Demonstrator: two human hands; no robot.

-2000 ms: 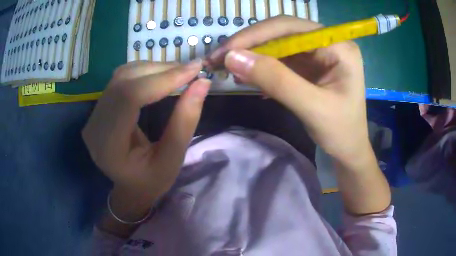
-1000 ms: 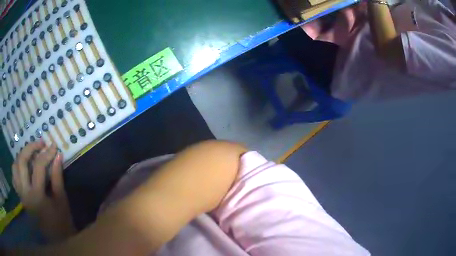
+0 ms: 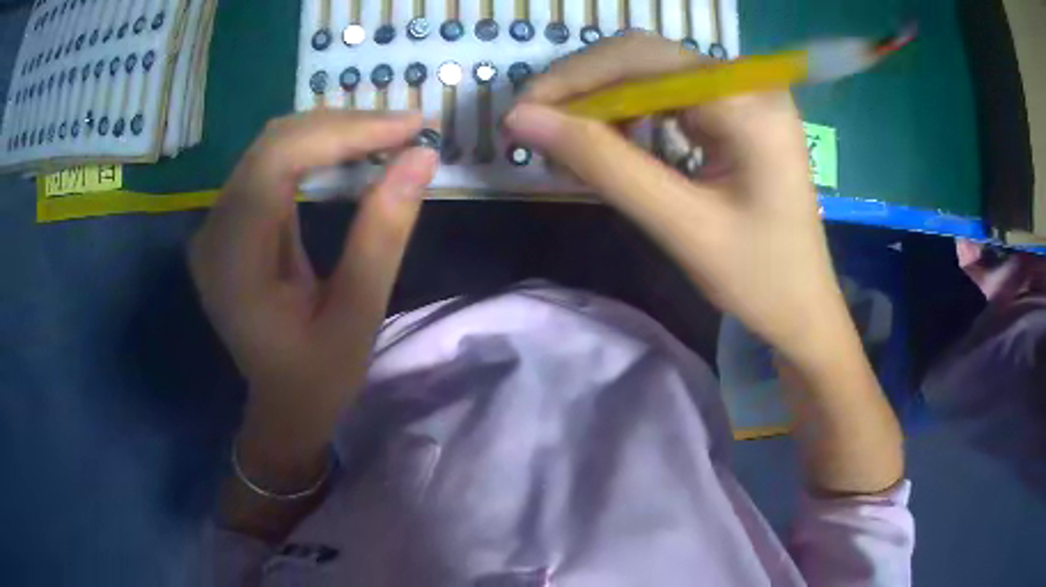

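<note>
A white foam tray (image 3: pixel 344 184) with rows of small round discs joined by tan strips lies on the bench in front of me. My left hand (image 3: pixel 304 247) is over its front left part, thumb and index finger closed on a small round disc (image 3: pixel 428 139). My right hand (image 3: pixel 711 195) is over the tray's right part and holds a yellow probe pen (image 3: pixel 700 89), whose pale rear end and red wire are blurred. The pen's tip is hidden by my fingers. Another disc (image 3: pixel 521 154) lies in the front row near my right fingertips.
Stacked foam trays (image 3: pixel 80 86) are at the left, with a yellow-green label (image 3: pixel 84 180) on the front edge below. A green label (image 3: pixel 819 155) shows partly behind my right hand. A brown box (image 3: pixel 1024 69) is at the far right. A person's pink clothing (image 3: pixel 1009 287) shows at the right edge.
The view has swung back from the right to the tray. Both hands are now over it; one second ago one hand lay at the tray's front corner. The yellow pen shows again.
</note>
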